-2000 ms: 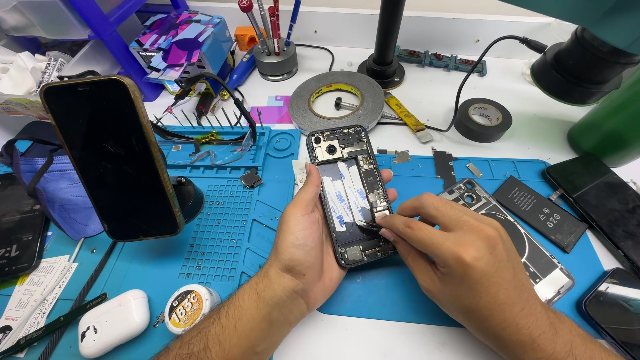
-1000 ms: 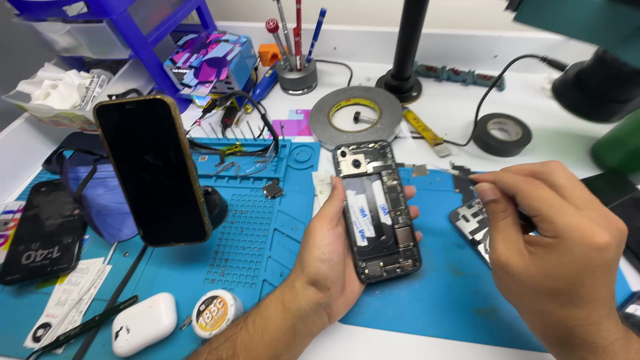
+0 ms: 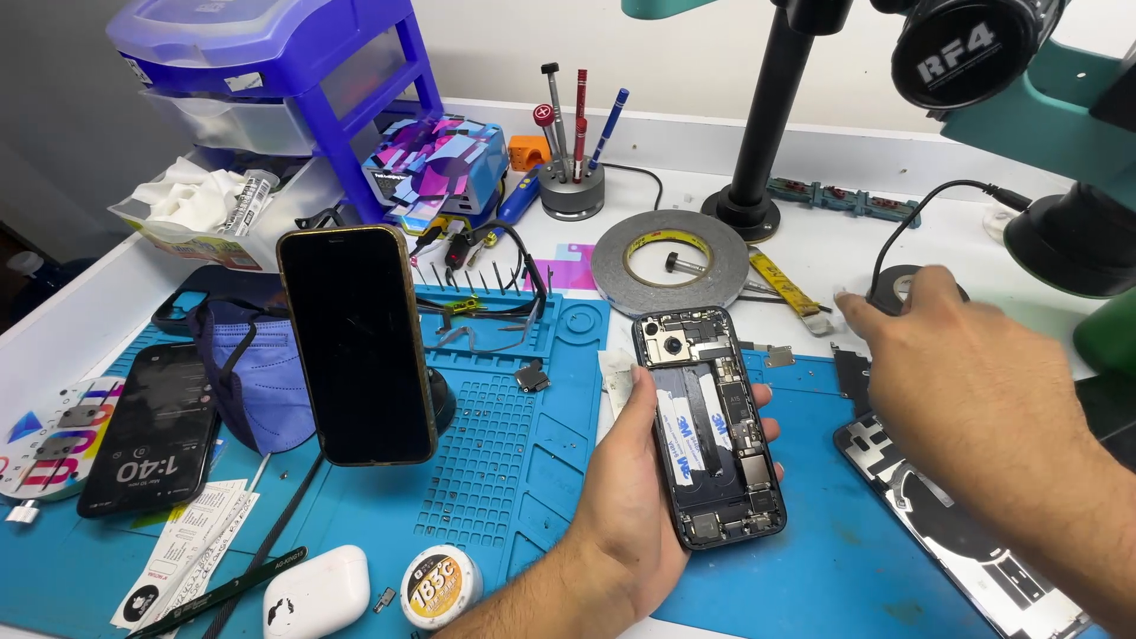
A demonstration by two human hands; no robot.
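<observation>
My left hand (image 3: 635,524) holds an opened smartphone (image 3: 710,426) by its sides, its inner boards and camera module facing up. Two white adhesive strips (image 3: 682,435) with blue print lie in its battery bay. My right hand (image 3: 976,382) reaches over the right side of the bench, its index finger stretched towards the back, near a roll of black tape (image 3: 905,286). Whether its curled fingers hold anything cannot be told. Below that hand lies a detached phone display assembly (image 3: 941,524), partly covered by the forearm.
A phone on a stand (image 3: 359,346) rises left of centre on a blue silicone repair mat (image 3: 550,444). Behind are a large grey tape roll (image 3: 672,262), a screwdriver holder (image 3: 571,191) and a microscope post (image 3: 768,115). A solder paste tin (image 3: 439,586) and white earbud case (image 3: 317,593) sit in front.
My right hand has gone from the opened phone out to the right and back, towards the black tape roll. My left hand still holds the phone. The view has swung left.
</observation>
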